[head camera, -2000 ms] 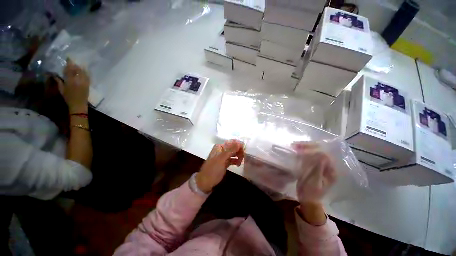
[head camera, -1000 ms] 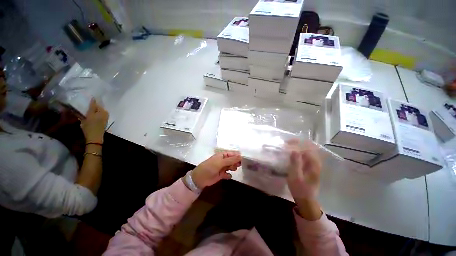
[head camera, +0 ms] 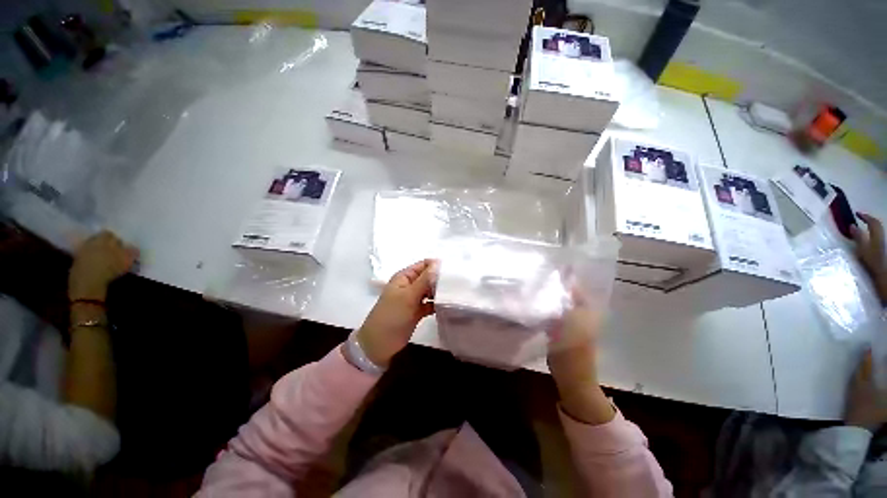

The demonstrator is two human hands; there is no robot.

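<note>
A retail box in a clear plastic bag (head camera: 491,326) is at the table's front edge before me. My left hand (head camera: 401,309) pinches the bag's left edge between thumb and fingers. My right hand (head camera: 574,336) is blurred at the bag's right side, partly behind the film, and appears to hold it. Loose film stands out past my right hand. A stack of empty poly bags (head camera: 404,233) lies just behind, glossy with glare. A white retail box (head camera: 292,216) with a dark purple picture lies to the left, with loose film at its front.
Stacked white cartons (head camera: 472,88) stand at the back. More cartons (head camera: 661,209) stand at the right. A dark cylinder (head camera: 669,39) is by the wall. An orange item (head camera: 825,123) is far right. A person's hand (head camera: 102,267) is at left; another person's hand (head camera: 869,243) is at right.
The view has turned right, bringing the person at the right into view. The bag and box stand out more clearly between my hands. My left hand still pinches the left edge.
</note>
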